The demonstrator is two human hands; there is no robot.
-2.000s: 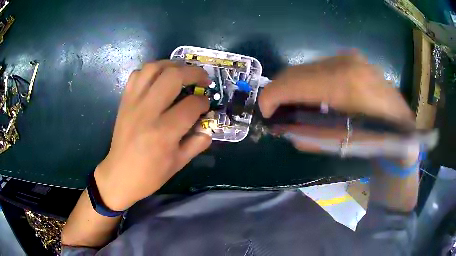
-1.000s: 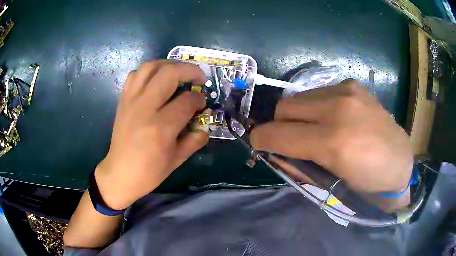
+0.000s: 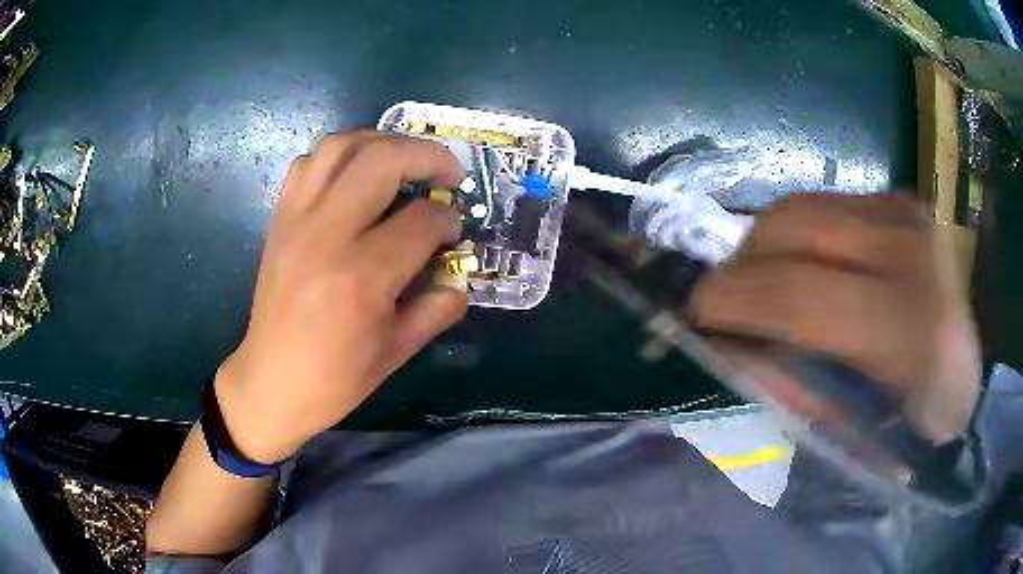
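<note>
The white socket housing (image 3: 518,294) lies open on the dark green table. A gold contact strip (image 3: 471,135) runs along its far side, and a blue component (image 3: 536,185) sits near the cord entry. My left hand (image 3: 337,269) covers the housing's left side, fingertips inside on its parts; a white-covered fingertip is at a gold strip. My right hand (image 3: 841,292), blurred, grips the soldering iron (image 3: 628,286) to the right of the housing. The iron's tip is too blurred to place exactly. The white power cord (image 3: 611,182) leaves the housing's right side.
Loose brass contact strips (image 3: 39,235) lie at the far left. A clear plastic bag (image 3: 701,185) is around the cord at right. A black parts bin (image 3: 95,443) with gold strips is at the lower left. A cardboard edge (image 3: 942,157) stands at the right.
My right hand and the iron came in over the housing, then moved back right, away from it. My left hand stays almost still on the housing. The plastic bag shows more.
</note>
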